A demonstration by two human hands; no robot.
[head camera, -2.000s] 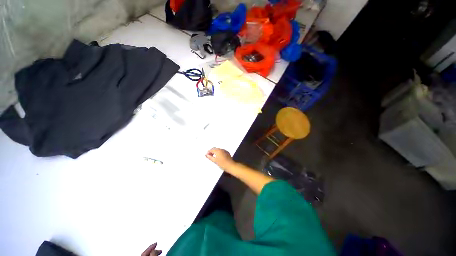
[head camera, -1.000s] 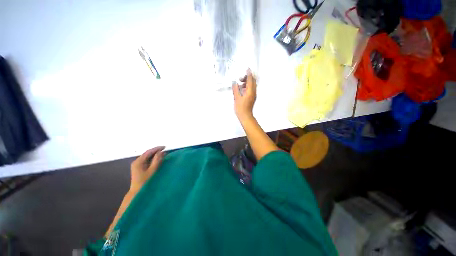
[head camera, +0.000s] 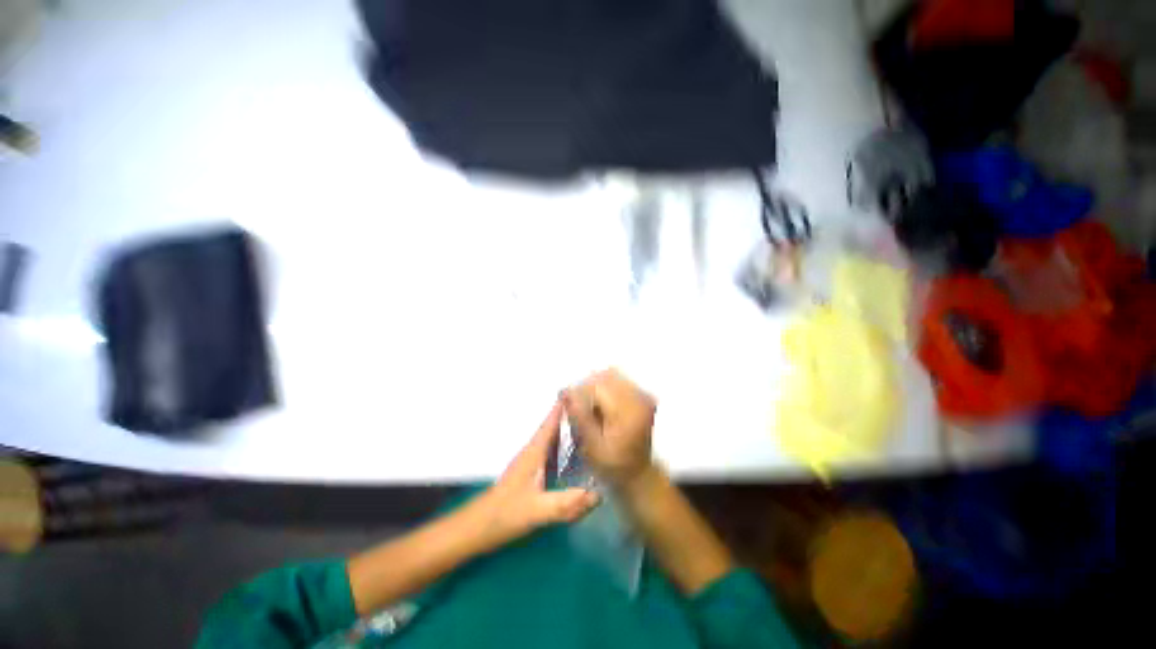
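Note:
The picture is blurred. My left hand [head camera: 530,492] and my right hand [head camera: 615,425] are close together at the table's front edge. A clear plastic bag [head camera: 612,543] is between them; its lower part hangs in front of the green shirt. My right hand is closed around its upper end. My left thumb and fingers are spread around its side. A dark folded garment [head camera: 184,332] with a shiny surface lies at the left. A dark garment [head camera: 571,86] lies spread at the back. Pale, glossy empty bags [head camera: 666,235] lie in front of it.
Black-handled scissors [head camera: 786,218] and a small coloured tool [head camera: 767,273] lie right of the bags. A yellow cloth or bag [head camera: 837,387] lies near the edge, with red plastic bags [head camera: 976,345] farther right. A round stool [head camera: 862,574] stands below the table.
The view has swung. My right hand has left the flat bags and come back to the table edge, now with a clear bag. My left hand has moved right and joined it.

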